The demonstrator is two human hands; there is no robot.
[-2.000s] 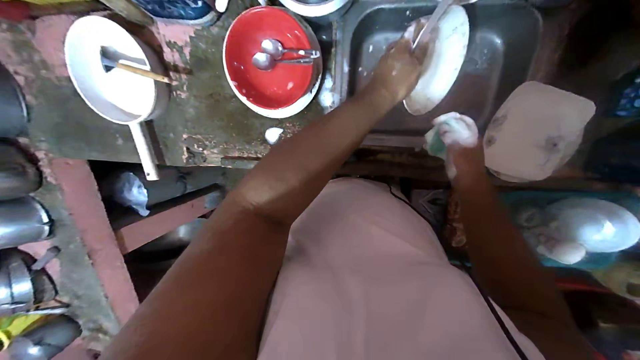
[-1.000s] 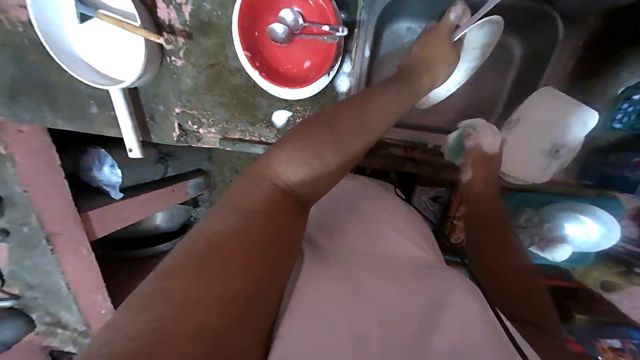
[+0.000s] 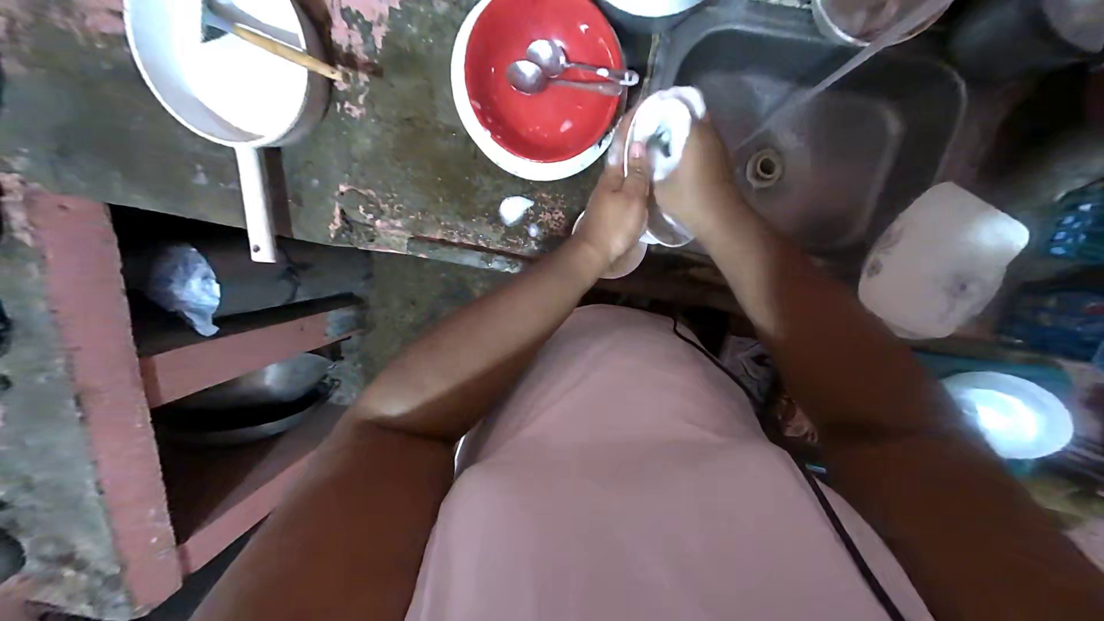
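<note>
My left hand (image 3: 614, 217) grips a pale dish (image 3: 668, 228), seen partly edge-on at the sink's left rim; its exact shape is hard to tell. Close against it, my right hand (image 3: 697, 185) holds a sudsy sponge (image 3: 664, 136), white with foam and a little green. Just left of both hands is a red bowl (image 3: 543, 121) inside a white one (image 3: 492, 142), with two metal spoons (image 3: 528, 76) in it. To the right lies the metal sink (image 3: 828, 164), its drain visible and a thin stream, apparently water (image 3: 828, 79), slanting across it.
A white long-handled pan (image 3: 250, 185) with a wooden-handled utensil (image 3: 276, 50) stands on the worn counter (image 3: 388, 121). A pale square-cornered container (image 3: 949, 259) is at the sink's right edge, above a shiny white plate (image 3: 1009, 414). Pans sit on the shelf below left.
My left hand has come back from over the sink toward its left rim. My right hand has moved left with the sponge and now meets the left. The large white plate is no longer held up over the sink.
</note>
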